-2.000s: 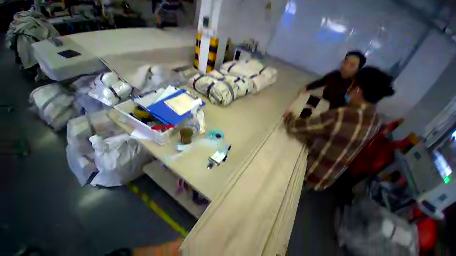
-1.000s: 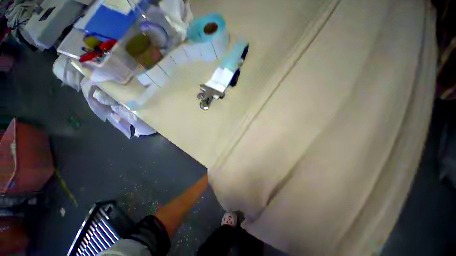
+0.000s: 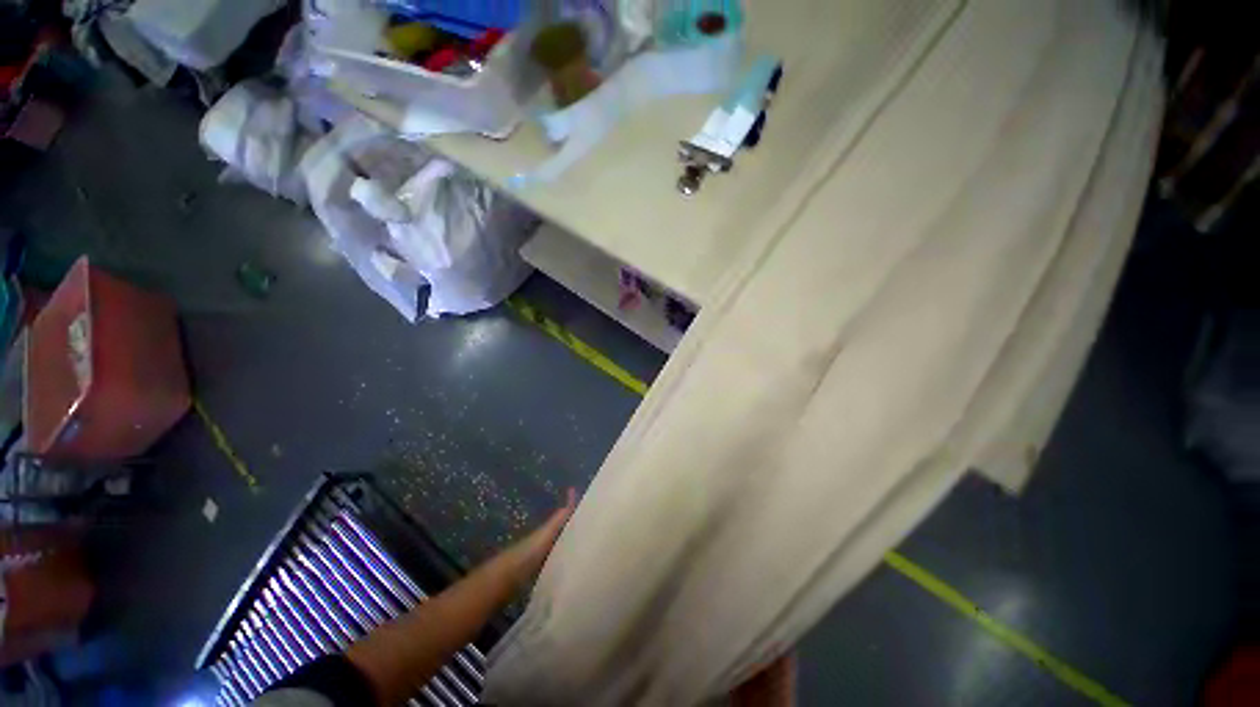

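Observation:
A long beige curtain panel lies in lengthwise folds along the table's right side. Its near part extends beyond the table corner, above the floor, down to the bottom edge of the picture. My left hand holds the panel's left edge near the bottom centre, with its fingers partly hidden by the cloth. My right hand shows only as a blurred bit of skin at the bottom edge, beside and below the cloth. Its fingers and hold are hidden.
On the cream table are a turquoise roll, a metal clip with labels, and a tool tray. White sacks, a red bin and a metal-barred frame stand left. A plaid sleeve shows at right.
The panel's near end, which hung in a bunch beyond the table corner, now stretches farther toward the bottom edge. My left forearm and hand show more clearly. The view has shifted, showing more floor.

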